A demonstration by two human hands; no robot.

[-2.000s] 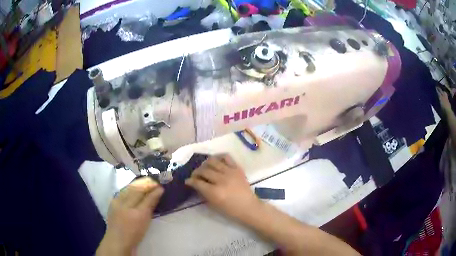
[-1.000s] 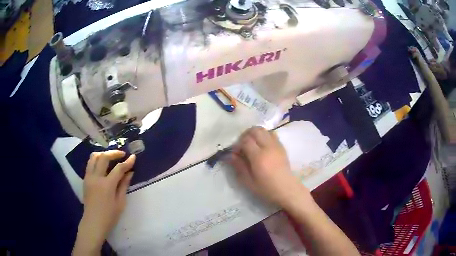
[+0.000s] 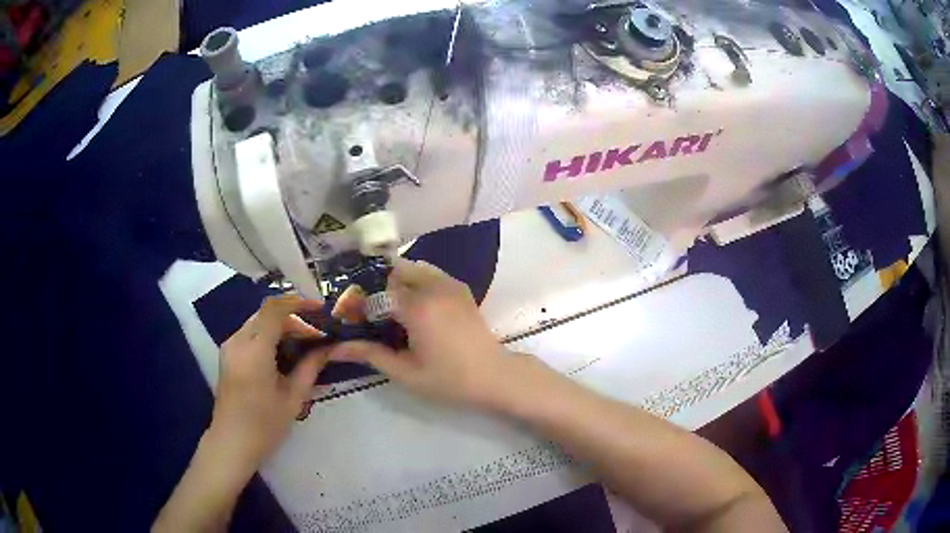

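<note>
A navy cut piece (image 3: 464,257) with a curved edge lies on the machine bed under the needle area of the white sewing machine head (image 3: 615,125). My left hand (image 3: 263,359) is at the left of the presser foot, fingertips pinching a small dark label (image 3: 297,350). My right hand (image 3: 432,328) is just right of the foot, fingers bent, its thumb reaching left towards my left fingertips. A silver ridged knob (image 3: 378,303) shows between the right fingers. The right fingertips are partly hidden, so its hold on the label is unclear.
Blue and orange snips (image 3: 563,222) and a barcoded paper tag (image 3: 625,231) lie behind the hands on the bed. A dark strip (image 3: 818,281) hangs at right. A red basket (image 3: 885,479) is at lower right. Navy panels (image 3: 94,312) fill the left side.
My right hand has moved left from the bed's front edge to the presser foot, beside my left hand. The dark label that lay under it there is gone from that spot. The camera view has shifted.
</note>
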